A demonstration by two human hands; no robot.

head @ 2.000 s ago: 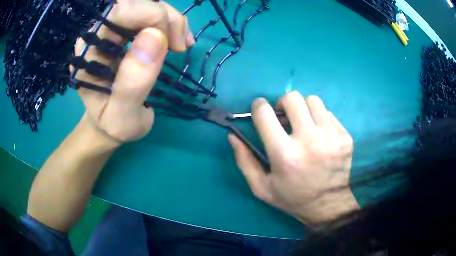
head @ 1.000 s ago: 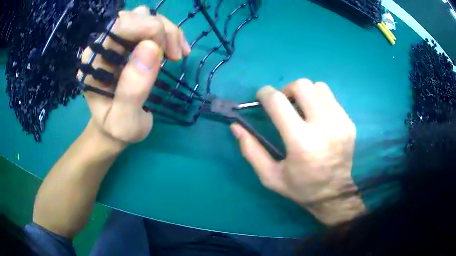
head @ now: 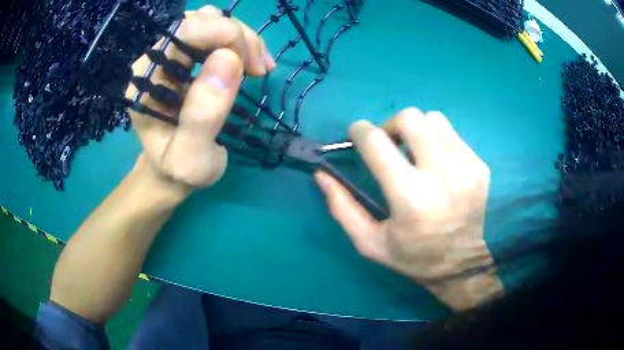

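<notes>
A black moulded frame (head: pixel 164 87) with wavy runner bars is held above the green table. My left hand (head: pixel 198 96) grips it, thumb on top and fingers curled behind. My right hand (head: pixel 431 198) holds the side cutters (head: pixel 304 149) by their dark handles. The cutter jaws are at the frame's near right corner, among the bars. The jaw tips are blurred and partly hidden by the bars, so I cannot tell if they are closed on one.
A large pile of small flat black parts (head: pixel 41 123) lies at the left. A pile of small black parts (head: pixel 592 123) lies at the right. At the back right are a stack of uncut frames (head: pixel 489 15), yellow handles (head: pixel 530 46) and a small white item (head: pixel 534 29).
Both hands first moved in closer together, the cutter jaws reaching further into the frame's corner. Since then my left hand and the frame have shifted slightly right in the picture.
</notes>
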